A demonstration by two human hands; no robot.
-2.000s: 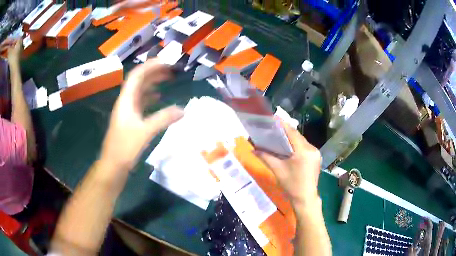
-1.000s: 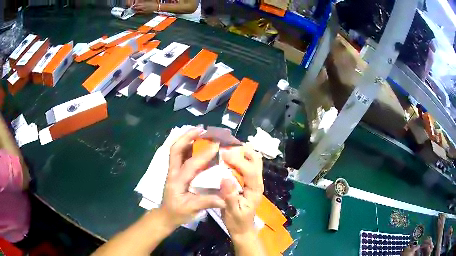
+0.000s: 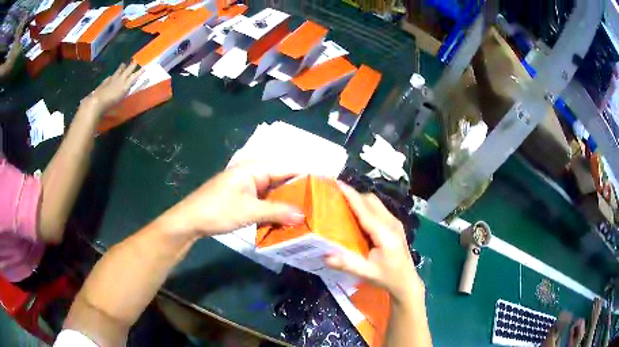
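Note:
An orange and white retail box (image 3: 319,217) stands folded up between my two hands, near the middle of the view. My left hand (image 3: 248,200) grips its left side, with the thumb on the orange end. My right hand (image 3: 380,247) holds its right side, with the thumb on the white printed face. Below it lie flat orange and white box blanks (image 3: 366,308), partly hidden by my right hand. A stack of white sheets (image 3: 292,148) lies behind and under the box. Black round parts in clear film (image 3: 305,308) lie below my hands.
Several opened retail boxes (image 3: 312,81) stand at the back. A neighbour's hand (image 3: 112,91) touches a box at left. At right are a metal post (image 3: 489,146), a clear bottle (image 3: 404,108), a beige handheld fan (image 3: 471,261) and a black-dotted white sheet (image 3: 522,324).
The box in my hands is now squared up, its orange and printed faces turned toward me. The neighbour's arm at left has reached onto a box. The view has shifted.

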